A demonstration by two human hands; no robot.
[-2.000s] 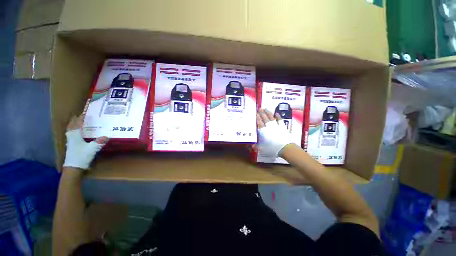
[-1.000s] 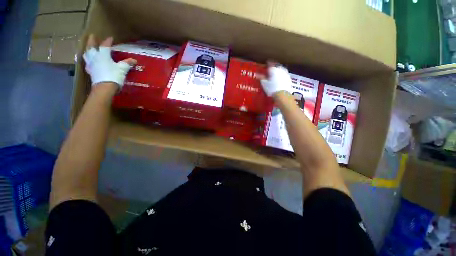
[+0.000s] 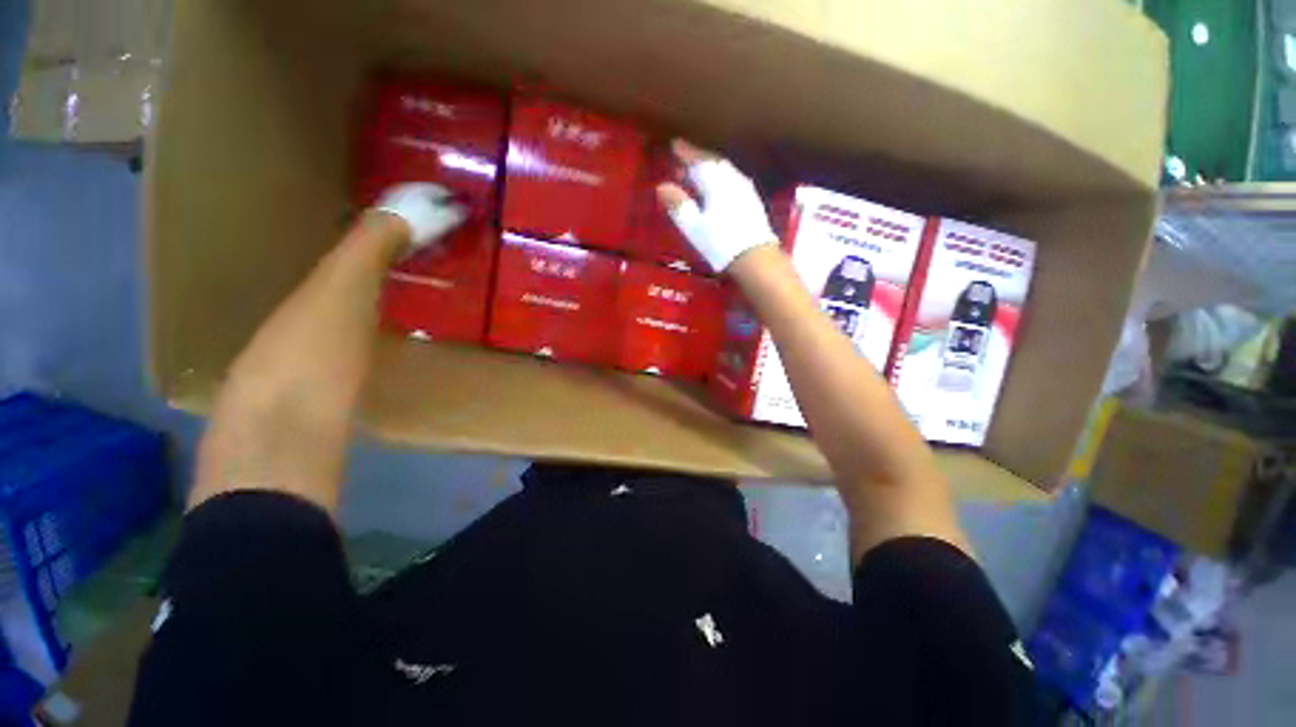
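An open brown master carton [image 3: 540, 419] lies in front of me. At its left and middle, several closed retail boxes [image 3: 569, 173] stand in two rows with red ends up. At its right, two retail boxes [image 3: 965, 334] show white faces with a dark camera picture. My left hand [image 3: 422, 216], in a white glove with bare fingertips, is on the leftmost red boxes, its fingertips partly blurred. My right hand [image 3: 722, 213], gloved alike, has its fingers apart at the red box right of the middle; its forearm crosses a white-faced box.
A blue plastic crate [image 3: 78, 490] is on the floor at the left. Small brown cartons [image 3: 85, 71] are at the upper left. At the right are a brown carton [image 3: 1173, 476], a blue container with clear plastic and a green surface at the top.
The three left retail boxes went from white faces up to red ends up, in two rows. My left hand moved down onto them. My right hand shifted slightly left.
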